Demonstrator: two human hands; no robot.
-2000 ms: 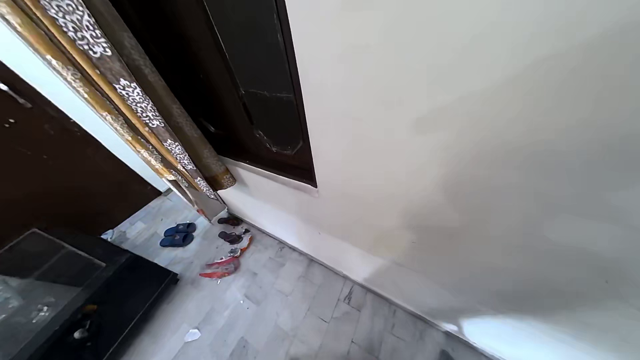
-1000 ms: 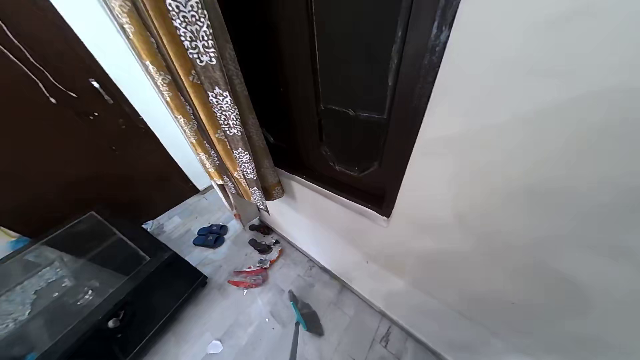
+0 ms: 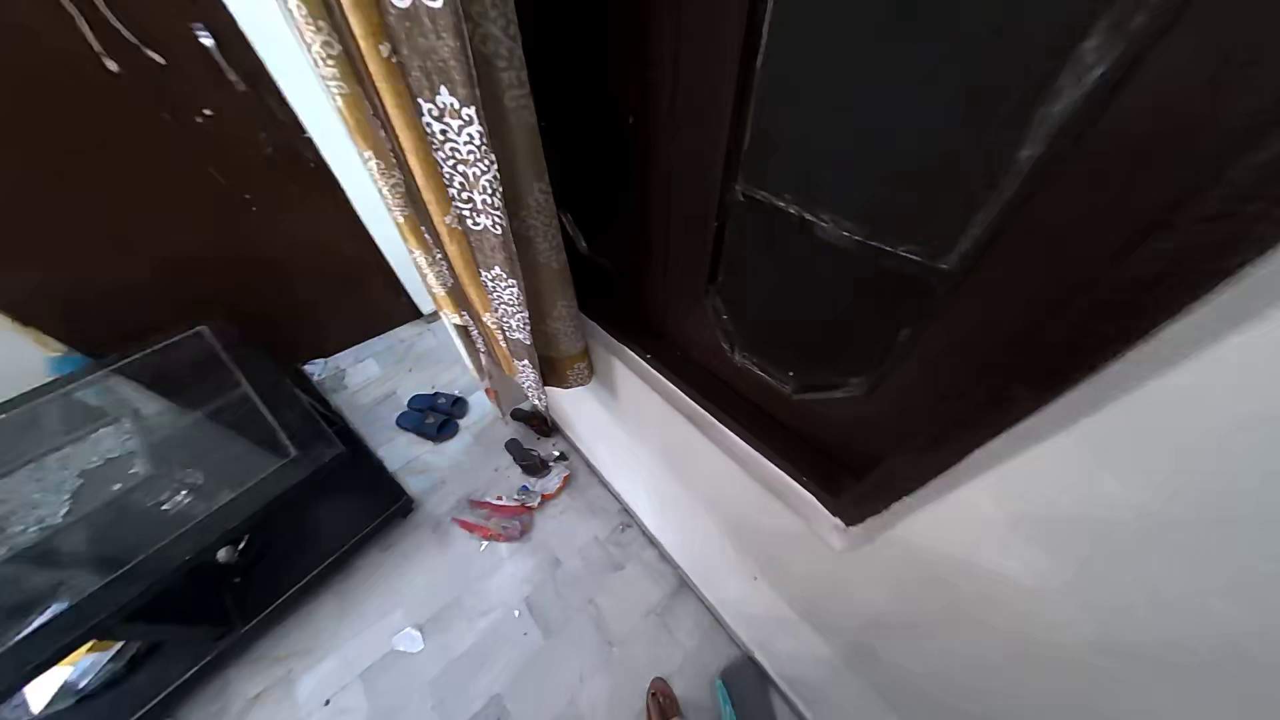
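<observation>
Neither my left hand nor my right hand is in view. At the bottom edge, a dark grey, flat tool head with a teal part, possibly a broom or brush, lies close to the foot of the wall; its handle is out of frame. Just left of it shows the tip of what looks like a bare foot. Farther off on the floor are a crumpled red and clear plastic wrapper, dark sandals and a pair of blue slippers. A small pale scrap lies nearer, left of the tool.
A black cabinet with a glass top takes up the left side. A patterned brown and gold curtain hangs beside a dark wooden door or window panel. The pale wall runs along the right, with marble-like flooring beside it.
The grey and teal tool has moved nearer to me and to the wall's foot. The foot tip has come into view. The view has shifted toward the curtain and panel.
</observation>
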